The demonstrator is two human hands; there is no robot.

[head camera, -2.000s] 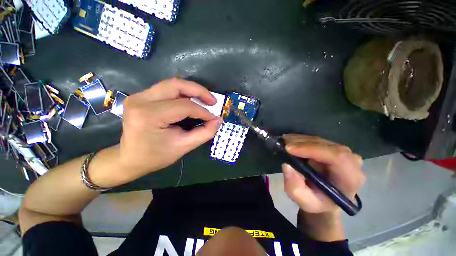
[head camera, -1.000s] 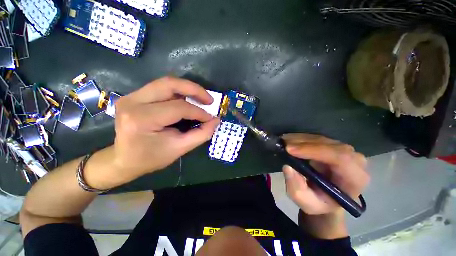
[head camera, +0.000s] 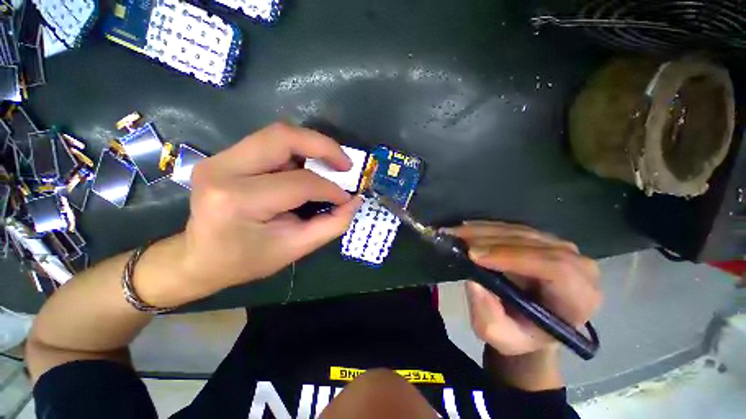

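Note:
A phone mainboard (head camera: 372, 233) lies on the dark green mat, its blue part away from me and its white keypad part towards me. My left hand (head camera: 266, 192) holds a white-faced LCD module (head camera: 342, 169) beside the blue part. The module's orange flex tail (head camera: 369, 174) lies at the board's left edge. My right hand (head camera: 532, 286) holds a black soldering iron (head camera: 511, 293) like a pen. The iron's tip is at the lower end of the flex tail. My left fingertips partly cover the module. A hair-thin line hangs below my left hand.
A pile of LCD modules (head camera: 37, 164) lies at the left, with several loose modules (head camera: 114, 177) towards the middle. More mainboards (head camera: 192, 41) lie at the upper left. A round brownish container (head camera: 642, 127) stands at the right, below a dark wire coil (head camera: 654, 24).
The iron's tip has moved from the blue part down and left to the lower end of the flex tail. My left hand, the module and the board hold nearly still.

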